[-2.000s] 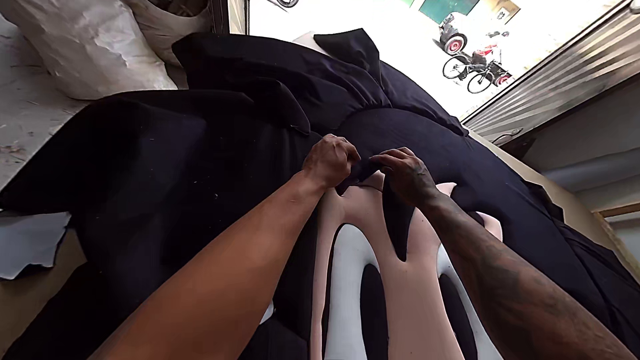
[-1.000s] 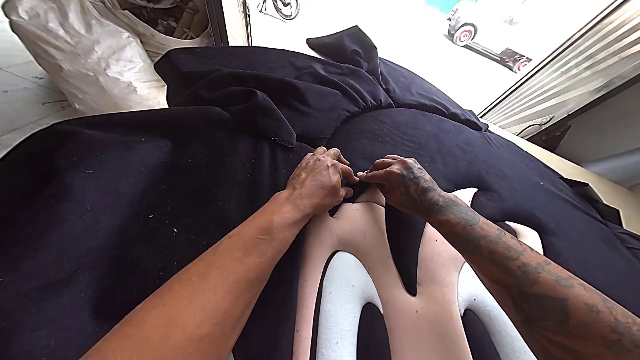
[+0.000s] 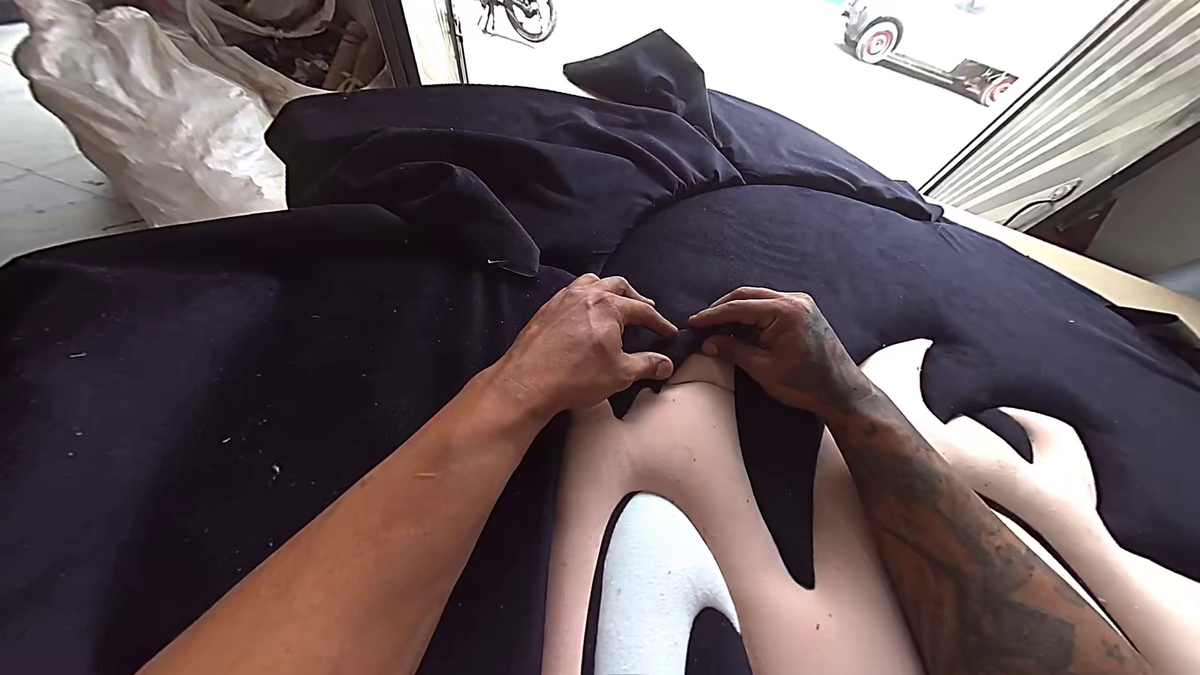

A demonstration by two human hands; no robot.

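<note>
Dark navy fabric [image 3: 750, 244] covers a broad padded form and spreads out to the left. Pale pink padded shapes [image 3: 675, 441] with pointed tips lie against it, with a white padded piece [image 3: 647, 581] inside one. My left hand [image 3: 595, 342] rests at the top of the pink shape, its thumb and forefinger slightly apart beside the fabric edge. Close to it on the right, my right hand [image 3: 773, 347] pinches the navy fabric at the pink tip between thumb and fingers. The fingertips of the two hands almost meet; the fabric edge between them is partly hidden.
A white plastic sack [image 3: 159, 122] stands at the upper left on a tiled floor. Folded navy fabric [image 3: 525, 159] is bunched along the far side. A pale board edge [image 3: 1069, 262] and a corrugated shutter [image 3: 1059, 131] are on the right. Vehicles are outside.
The left hand's thumb and forefinger have spread apart slightly since one second ago. Both hands stay at the pink tip. The view has shifted.
</note>
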